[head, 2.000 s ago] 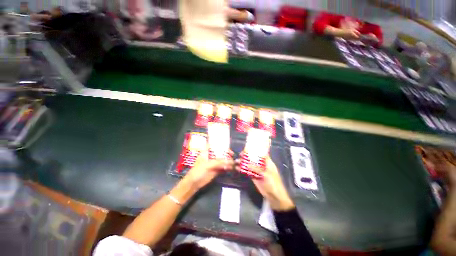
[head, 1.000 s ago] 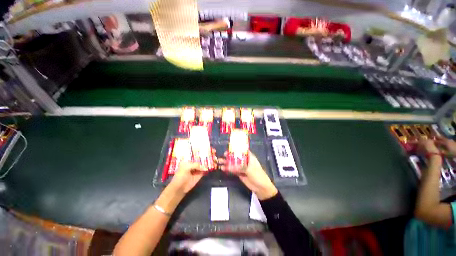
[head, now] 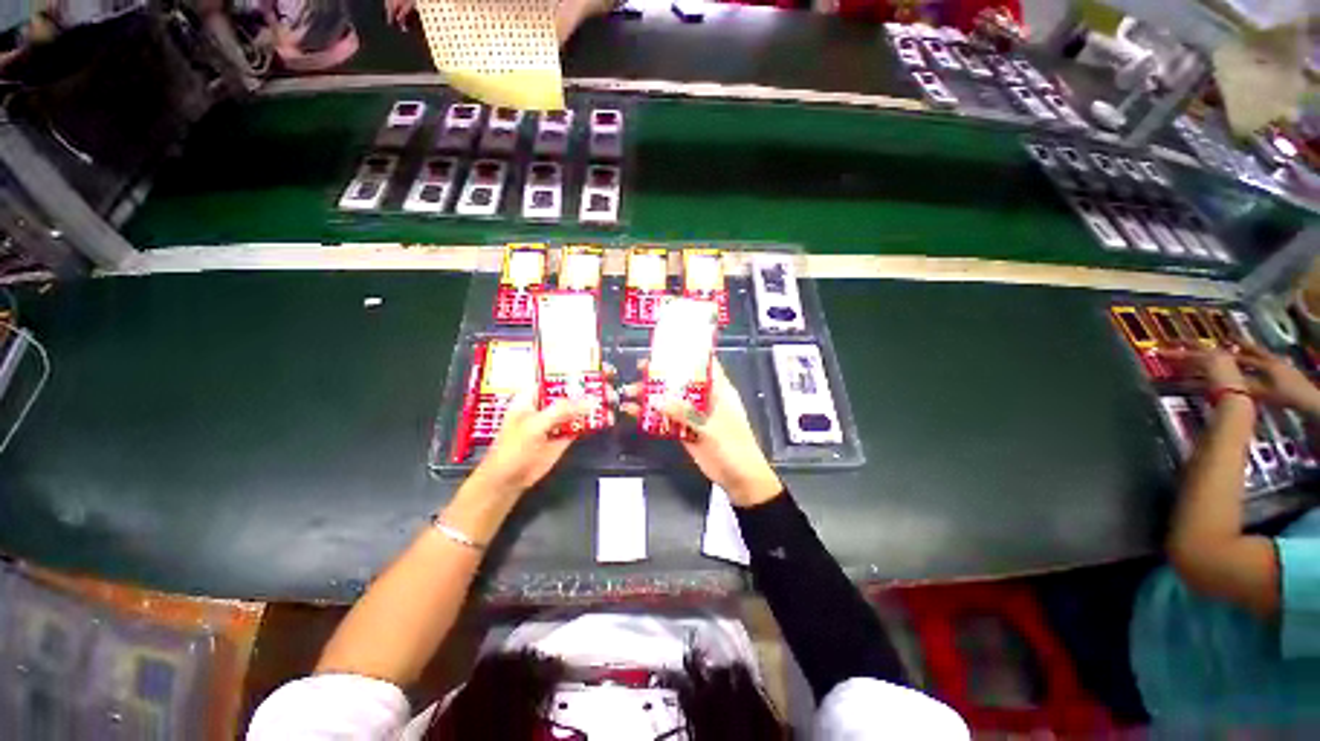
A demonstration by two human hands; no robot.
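My left hand [head: 533, 443] holds a red keypad phone [head: 570, 358], front side up, its screen bright white. My right hand [head: 708, 429] holds another red keypad phone [head: 678, 361], also with a bright screen. Both are raised over a clear blister tray [head: 847, 420]. In the tray, several red phones with yellow frames lie front up in the back row, and one [head: 507, 374] lies at front left beside a red stick [head: 468, 404]. Two phones lie back side up in the right column, one behind [head: 777, 294] and one in front [head: 805, 392].
Two white slips [head: 621, 520] lie at the near bench edge. A filled tray [head: 484, 184] is on the green belt [head: 811, 174] behind a pale rail [head: 927, 267]. A person in teal [head: 1213, 579] works at another tray on the right. A yellow sheet [head: 495, 48] hangs overhead.
A filled tray has appeared on the belt at back left. Both hands still hold the phones up, screens brighter and larger in view. The camera view has shifted.
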